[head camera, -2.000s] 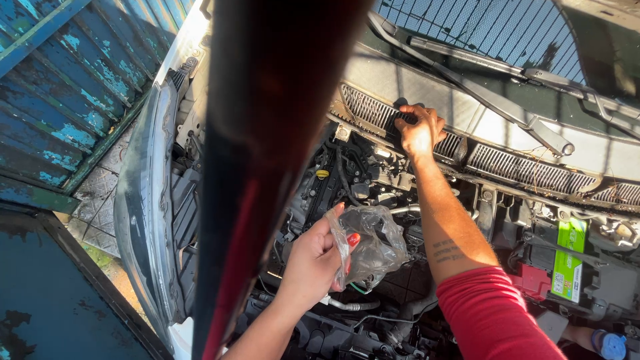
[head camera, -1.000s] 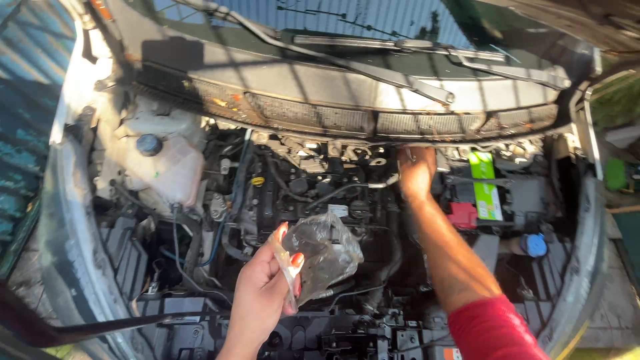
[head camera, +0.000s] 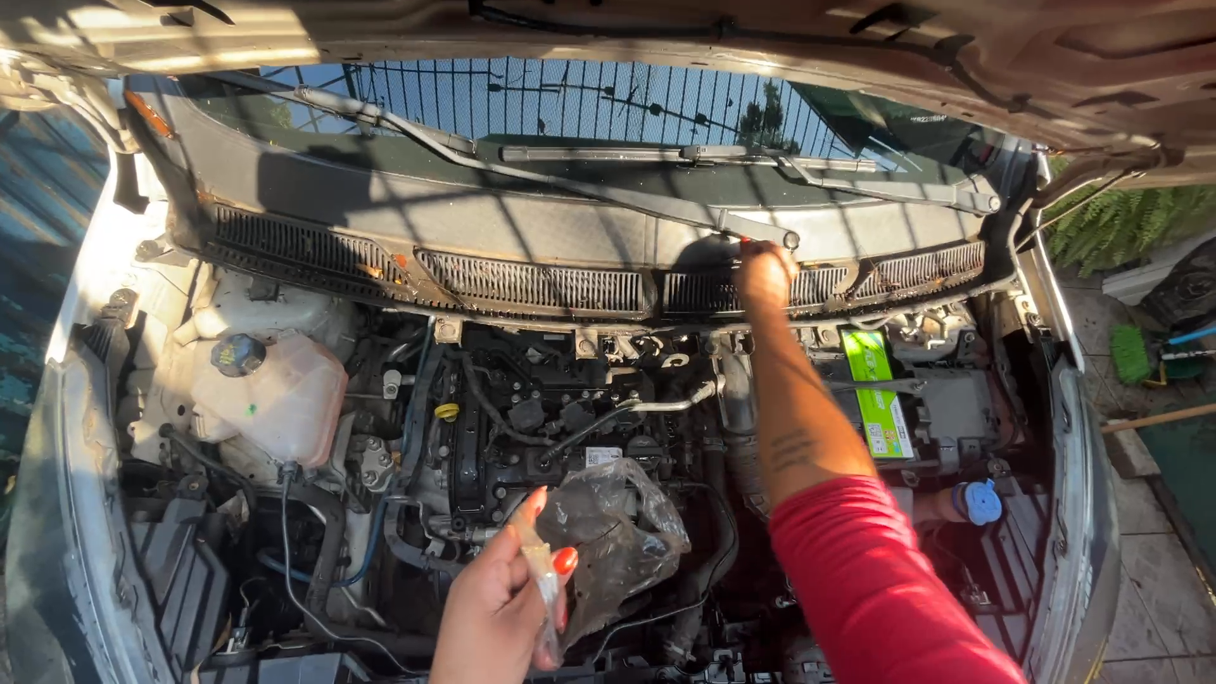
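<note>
My left hand (head camera: 518, 589), low in the middle of the view, pinches the edge of a clear plastic bag (head camera: 622, 532) between thumb and fingers. The bag hangs crumpled above the engine (head camera: 541, 418); whether anything is inside cannot be told. My right hand (head camera: 768, 271), at the end of a red-sleeved arm, is over the cowl grille (head camera: 703, 293), close to the pivot end of a wiper arm (head camera: 655, 202). Its fingertips are mostly hidden behind the back of the hand, so its hold cannot be told.
The raised hood (head camera: 855, 57) spans the top. A coolant reservoir (head camera: 275, 399) is at left. Right of my forearm are a battery (head camera: 950, 408) with a green label and a blue cap (head camera: 978, 501). A green brush (head camera: 1129, 354) and a wooden handle (head camera: 1159, 416) lie beyond the right fender.
My right hand has moved up from the engine bay's rear edge to the cowl grille. My left hand still holds the plastic bag. The view has turned and shifted greatly.
</note>
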